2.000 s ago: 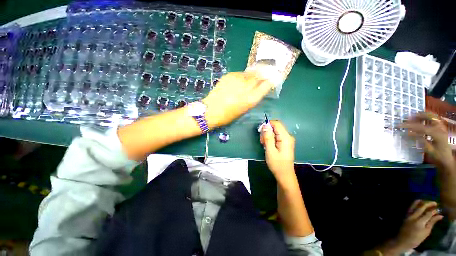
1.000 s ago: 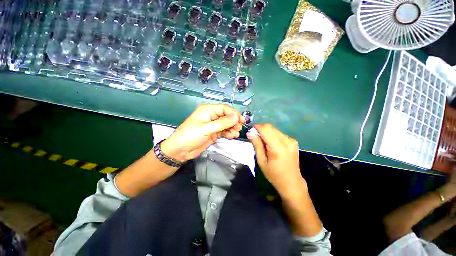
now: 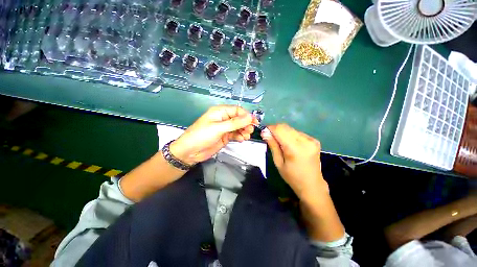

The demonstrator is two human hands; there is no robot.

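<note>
A small dark unit with a shiny rim (image 3: 258, 113) is at the bench's front edge, just beyond my fingertips. My left hand (image 3: 215, 130), with a metal watch band on the wrist, pinches a tiny part beside the unit; its shape is too small to tell. My right hand (image 3: 294, 151) is closed on a small tool (image 3: 262, 128) with a dark tip and pale end. The tip points at my left fingertips and nearly meets them. A clear plastic tray (image 3: 222, 94) with rows of similar dark units (image 3: 217, 38) lies beyond my hands.
A clear bag of tiny gold parts (image 3: 313, 53) lies open towards me behind my right hand. A white fan (image 3: 413, 21), its cable (image 3: 389, 107), a white compartment tray (image 3: 434, 109) and an orange-brown tray (image 3: 467, 141) are at right. Another person's forearm (image 3: 439, 216) is at lower right.
My left hand has come back from the bag to meet my right hand at the small unit. Over the last second both hands have barely moved. The view has shifted right and down.
</note>
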